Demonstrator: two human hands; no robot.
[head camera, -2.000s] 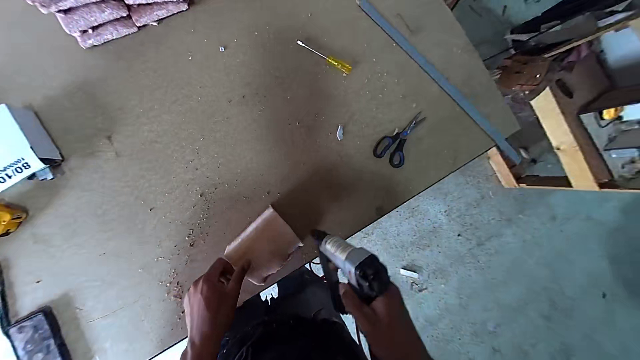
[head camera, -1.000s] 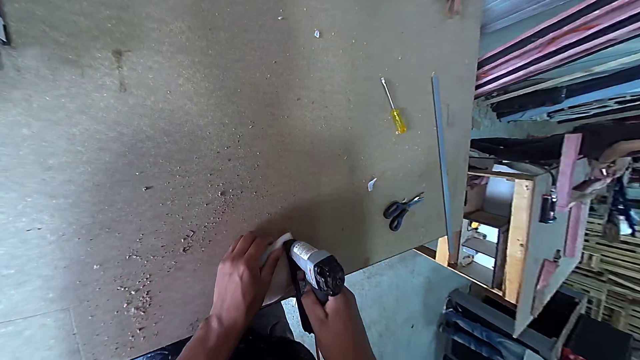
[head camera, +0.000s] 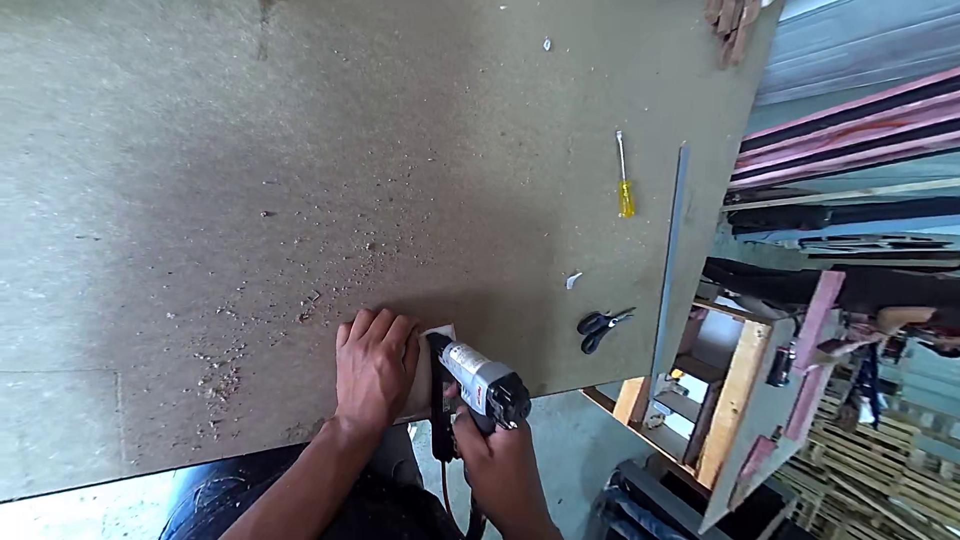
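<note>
My right hand (head camera: 491, 461) grips a pneumatic staple gun (head camera: 480, 382) at the table's front edge. The gun's nose touches a pale, fabric-like piece (head camera: 421, 386). My left hand (head camera: 377, 364) presses on that piece just left of the nose, its fingers bent over it and partly hiding it. A hose hangs below the gun. To the right on the worktable (head camera: 480, 225) lie black-handled scissors (head camera: 604, 328), a small white scrap (head camera: 573, 280) and a screwdriver with a yellow handle (head camera: 625, 196).
A long metal strip (head camera: 671, 255) lies near the table's right edge. Debris (head camera: 221, 379) is scattered left of my left hand. Brown strips (head camera: 731, 26) lie at the far right corner. Beyond the edge stand a wooden frame structure (head camera: 731, 405) and stacked pallets (head camera: 870, 465).
The staple gun's nose has come from beside the piece onto it. My left hand has moved from the piece's lower edge to lie over it. The view has turned to the right.
</note>
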